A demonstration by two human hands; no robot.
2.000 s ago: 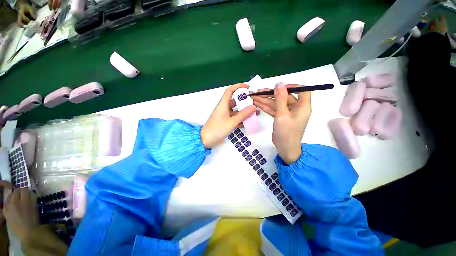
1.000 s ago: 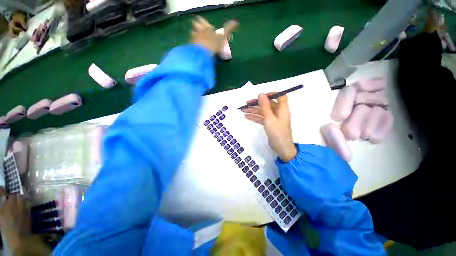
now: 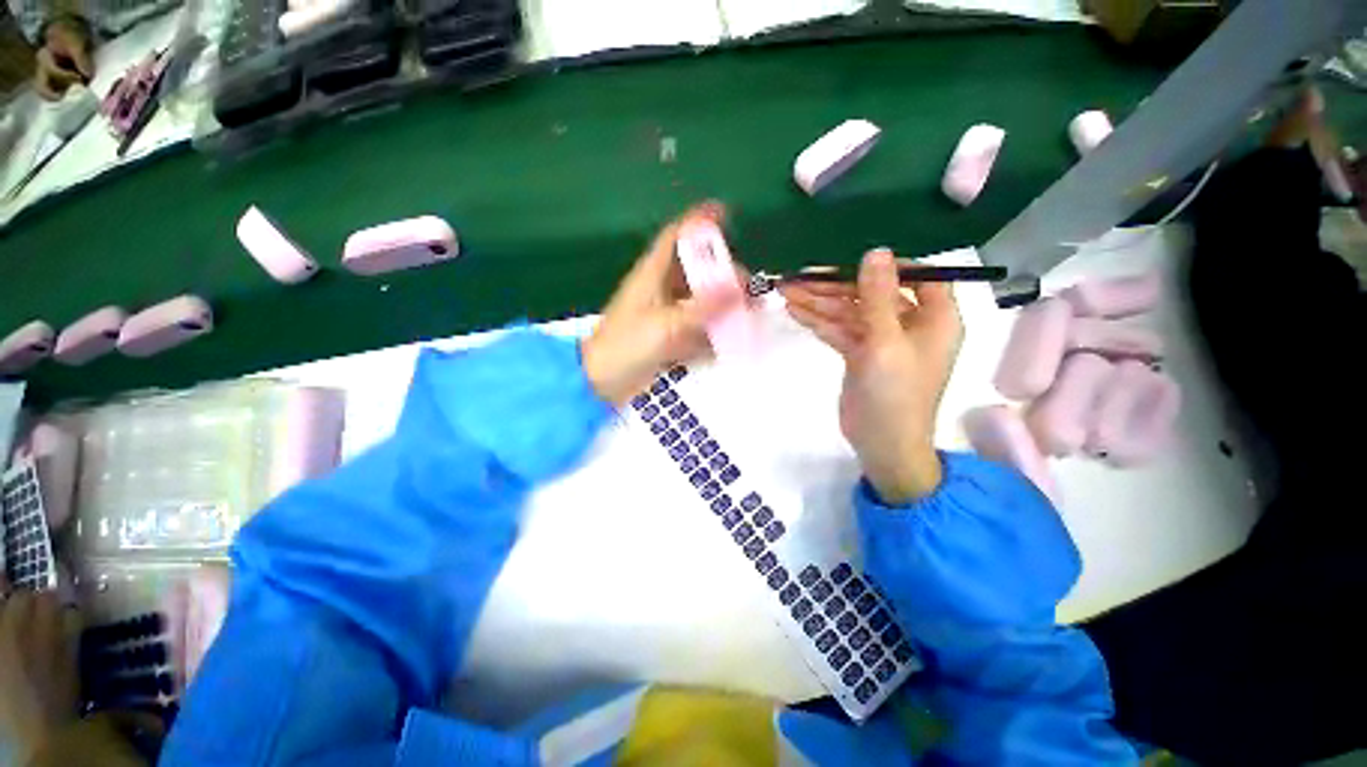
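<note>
My left hand (image 3: pixel 648 322) holds a pink housing (image 3: pixel 711 273) upright above the white bench near the belt edge; the housing is slightly blurred. My right hand (image 3: pixel 891 352) holds black tweezers (image 3: pixel 937 274) level, tip pointing left. A small dark label (image 3: pixel 762 283) is at the tweezers' tip, close to the housing's right side; whether it touches the housing cannot be told. The label sheet (image 3: pixel 750 525) with rows of dark labels lies slanted on the bench below my hands, its lower end beside my right sleeve.
Pink housings (image 3: pixel 399 244) stand spaced on the green belt (image 3: pixel 570 150). A heap of pink housings (image 3: pixel 1072 393) lies at right by a grey post (image 3: pixel 1184 128). A clear blister tray (image 3: pixel 173 472) is at left. A neighbour's hand (image 3: pixel 33 659) shows at lower left, a dark sleeve (image 3: pixel 1274 300) at right.
My left hand has come back from the belt with a pink housing. My right hand has moved slightly right, and a label now shows at the tweezers' tip. Belt housings have shifted left.
</note>
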